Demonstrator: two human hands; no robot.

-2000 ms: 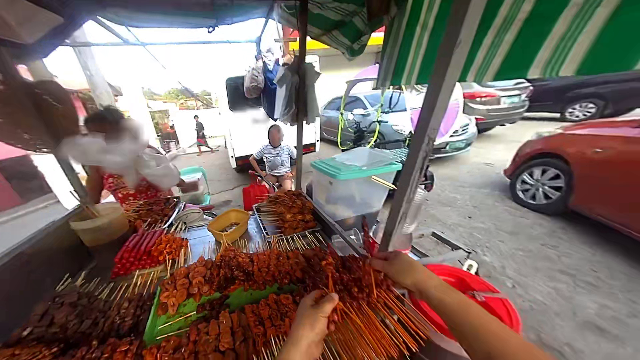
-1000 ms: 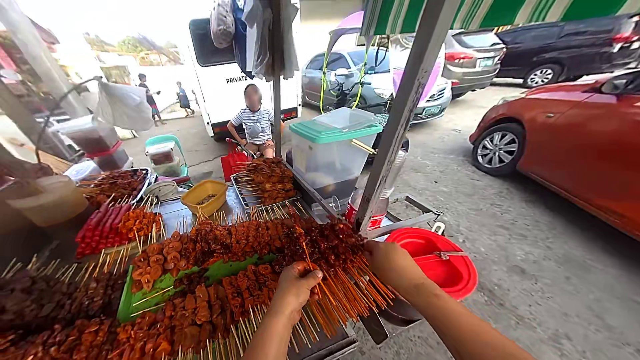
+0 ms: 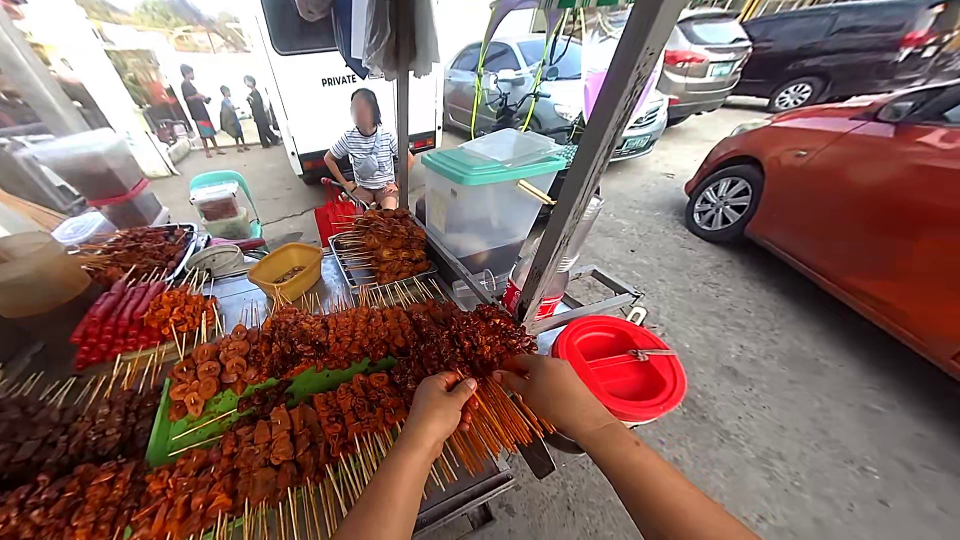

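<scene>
My left hand and my right hand meet a pile of dark red skewered meat at the right end of the food stall. The left thumb and fingers are closed at the tops of orange-stained bamboo sticks. The right fingers touch the pile's right edge, their tips partly hidden, so their hold is unclear. Rows of skewered meat lie to the left on a green leaf. Red sausages and a tray of browned skewers are farther back.
A grey metal post rises just beyond my right hand. Right of it sits a red plastic tub with a divider. Behind are a clear bin with a teal lid, a yellow basin and a seated person. A red car stands at right.
The view has shifted right and down. Both hands stay at the same skewer pile throughout. The person seen at the left side of the stall two seconds ago is out of view.
</scene>
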